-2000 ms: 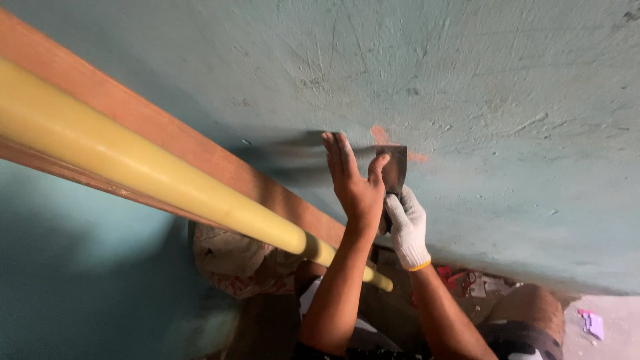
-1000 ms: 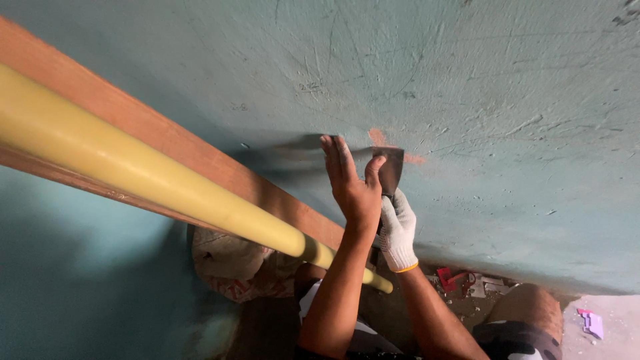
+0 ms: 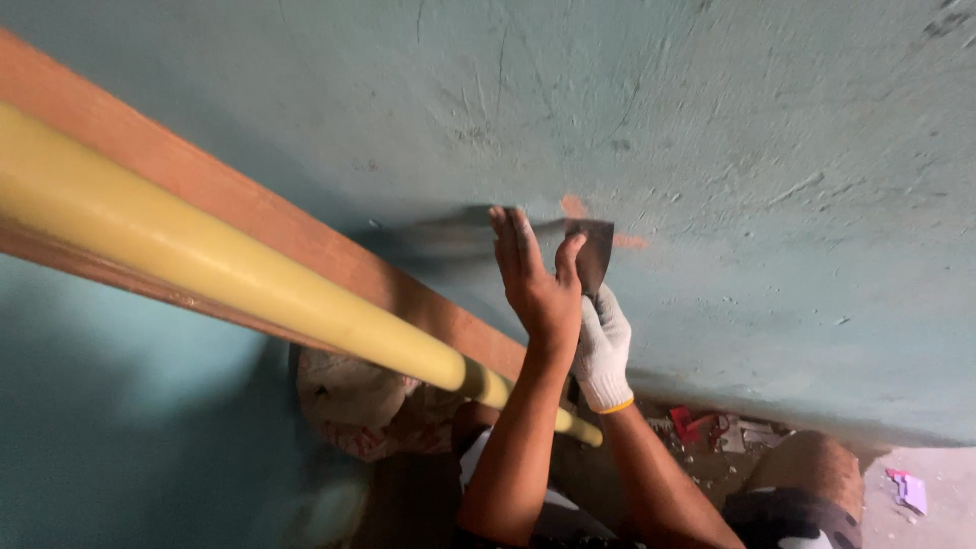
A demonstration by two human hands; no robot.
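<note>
My right hand, in a white knitted glove with a yellow cuff edge, is closed around the handle of a putty knife. The broad dark blade points up and lies at the blue-green painted wall, just below and beside orange-pink patches. My left hand is bare, with fingers stretched toward the wall and the thumb laid against the blade. Most of the handle is hidden by the glove, so its shape cannot be told.
A yellow pipe slants from the left edge down to my forearms, beside an orange-brown board. A partly filled sack sits behind them. Red and pale scraps litter the floor, and a purple object lies at the lower right.
</note>
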